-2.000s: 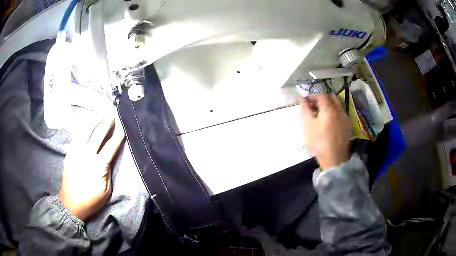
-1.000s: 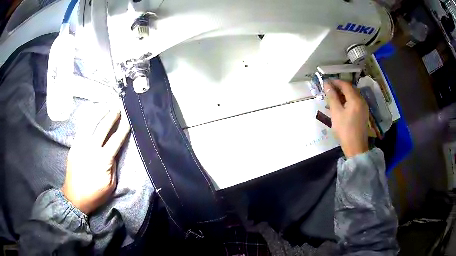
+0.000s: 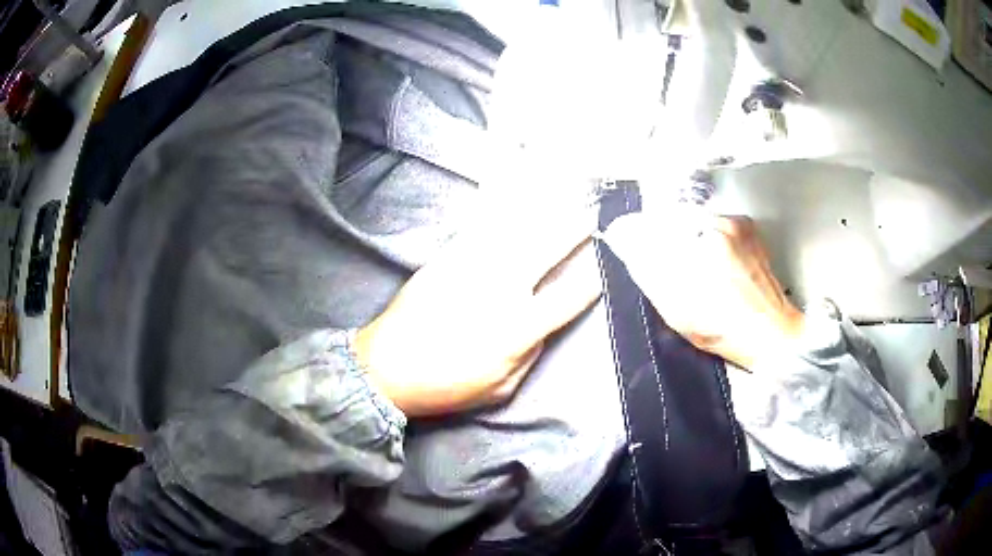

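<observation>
The dark denim garment lies over the machine bed and table, with its pale grey inside (image 3: 239, 250) facing up at left. Its dark band with pale stitch lines (image 3: 680, 418) runs up to the needle area, which is lost in strong glare. My left hand (image 3: 479, 315) lies flat on the grey cloth left of the band, thumb apart, fingertips washed out. My right hand (image 3: 713, 282) is on the upper part of the band close below the needle area. Its fingertips are washed out, so whether they pinch the cloth cannot be told.
The white sewing machine head (image 3: 870, 119) spans the upper right, with a tension dial (image 3: 772, 98). A small dark piece (image 3: 938, 369) lies on the white surface at right. A long dark object (image 3: 41, 258) lies at far left beyond the wood-coloured table edge (image 3: 67, 239).
The view has swung left. My right hand has moved from the small items at the right of the machine to the band near the needle. My left hand stays on the cloth.
</observation>
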